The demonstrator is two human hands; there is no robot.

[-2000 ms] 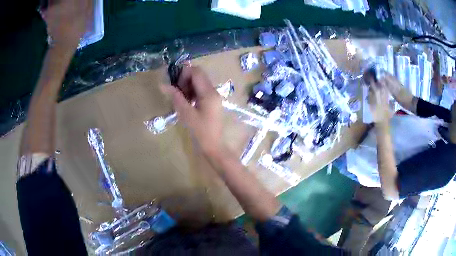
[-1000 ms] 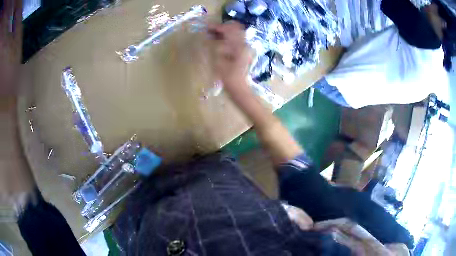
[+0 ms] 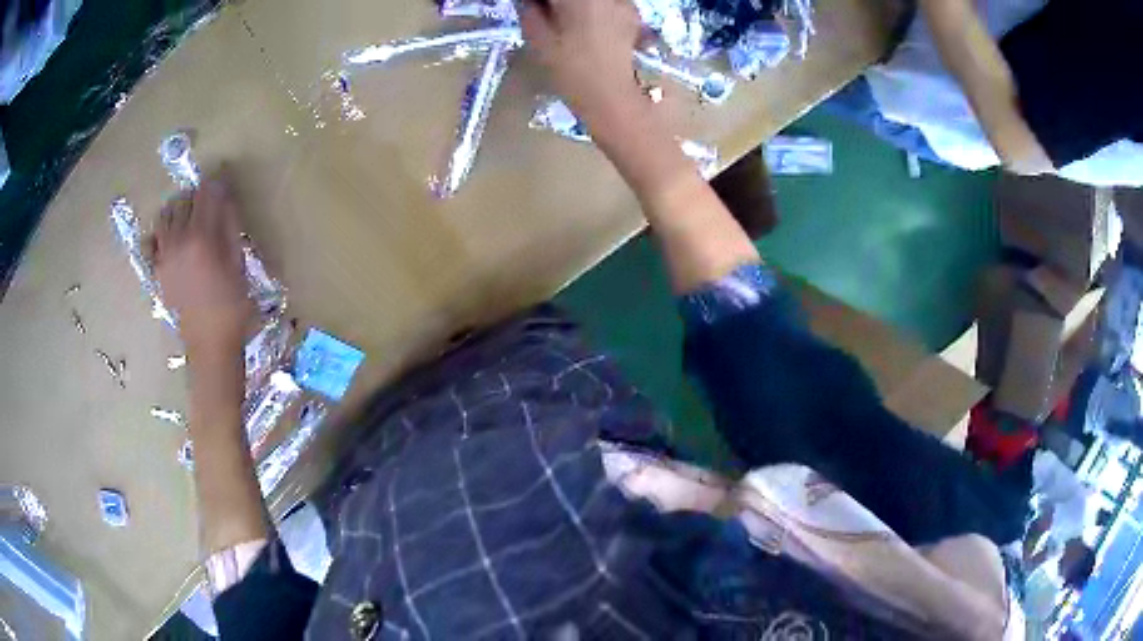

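Observation:
My left hand [image 3: 201, 269] is palm down over a bagged stick-shaped part [image 3: 179, 159] at the left of the bench; its fingertips and grip are unclear. Another bagged stick [image 3: 135, 244] lies beside it. My right hand [image 3: 579, 50] is at the top middle, over the ends of bagged sticks [image 3: 474, 119] and by the mixed parts pile [image 3: 715, 25]; whether it holds anything cannot be told. Several clear-wrapped parts [image 3: 282, 426] lie below my left hand, next to a light-blue card [image 3: 328, 363].
The tan bench [image 3: 376, 238] curves past a dark green strip [image 3: 57, 150] at upper left. Small metal bits [image 3: 113, 366] and a small bagged accessory [image 3: 113, 506] lie at left. Another person's arm [image 3: 978, 75] is at upper right. Cardboard boxes [image 3: 1053, 301] stand on the green floor [image 3: 865, 251].
The view has shifted downward and right. My left hand has come from the left edge onto the bagged sticks. My right hand now reaches at the top among sticks near the pile.

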